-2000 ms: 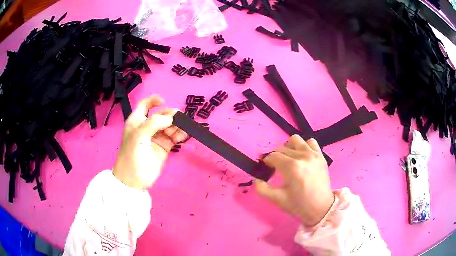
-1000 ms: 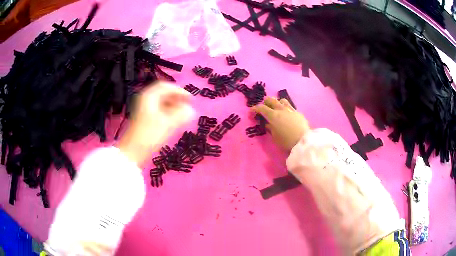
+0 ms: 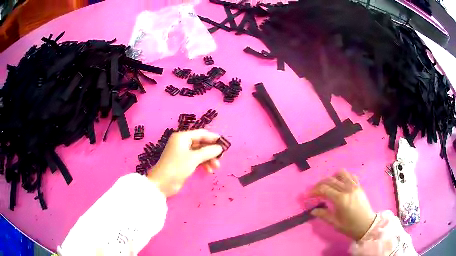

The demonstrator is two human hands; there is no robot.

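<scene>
My left hand (image 3: 192, 155) is left of centre, over the edge of the near buckle cluster. Its thumb and fingers pinch one small black buckle (image 3: 223, 145). My right hand (image 3: 342, 202) is at lower right and pinches one end of a black webbing strap (image 3: 265, 232). The rest of this strap reaches left, low over the pink table (image 3: 190, 225). The strap and the held buckle are apart. Loose black buckles (image 3: 150, 152) lie beside and partly behind my left hand.
Several straps (image 3: 280, 159) lie crossed right of centre. A second buckle cluster (image 3: 200, 82) and a clear plastic bag (image 3: 172, 32) lie farther back. Strap heaps stand at left (image 3: 60, 95) and upper right (image 3: 345, 55). A smartphone (image 3: 406, 187) lies at the right. One buckle (image 3: 139, 132) lies apart.
My left hand has moved right and down from the left heap and now holds a buckle. My right hand has moved right and down, from the buckles to a strap end, which it now holds.
</scene>
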